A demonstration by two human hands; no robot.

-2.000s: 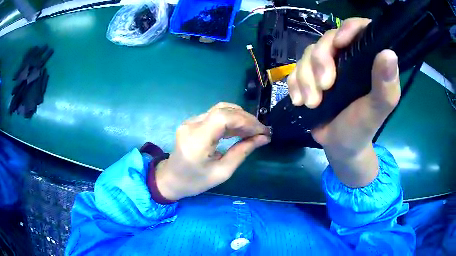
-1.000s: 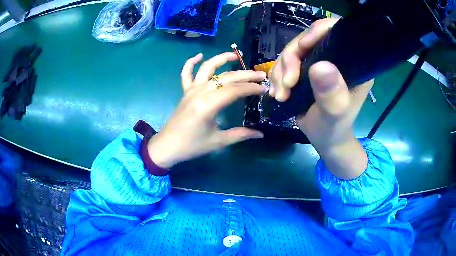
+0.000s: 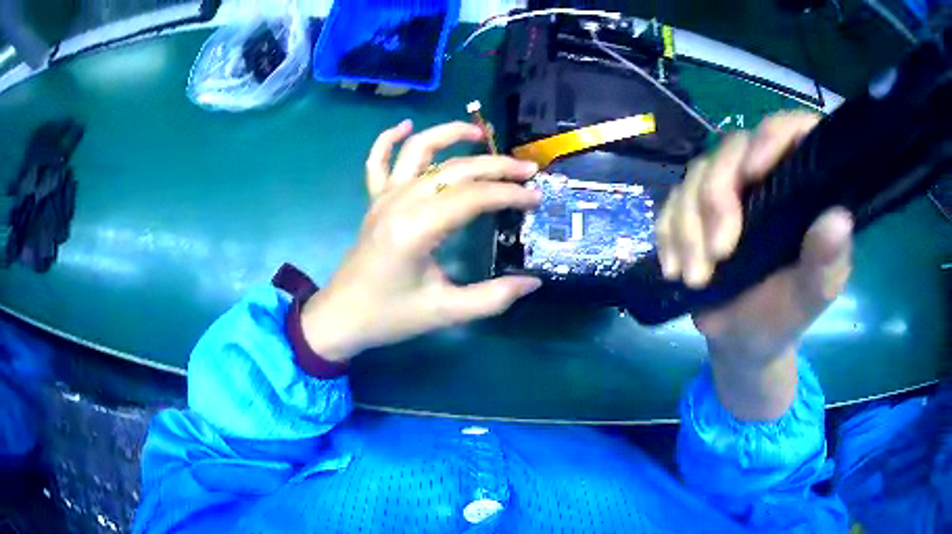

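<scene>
The black device housing [image 3: 585, 78] lies on the green bench in front of me. The blue-and-white main board [image 3: 590, 227] sits in its near part. An orange flat cable [image 3: 605, 134] lies across the housing behind the board. My right hand [image 3: 752, 224] is wrapped around a thick black electric screwdriver [image 3: 825, 156], tilted, with its lower end over the board's right near corner. Its tip is hidden. My left hand [image 3: 418, 235] is at the housing's left edge, fingers and thumb spread apart around the near left corner; I see nothing held in it.
A blue parts bin [image 3: 384, 47] with dark contents and a clear plastic bag [image 3: 248, 57] stand at the back left. Dark strips [image 3: 42, 193] lie far left. A small wire lead [image 3: 482, 123] sticks up by the housing's left side. A white cable [image 3: 543, 15] loops over the housing's back.
The screwdriver has moved from the board's left near corner to its right, uncovering the board and orange cable. My left hand has gone from pinched at the corner to spread along the left edge.
</scene>
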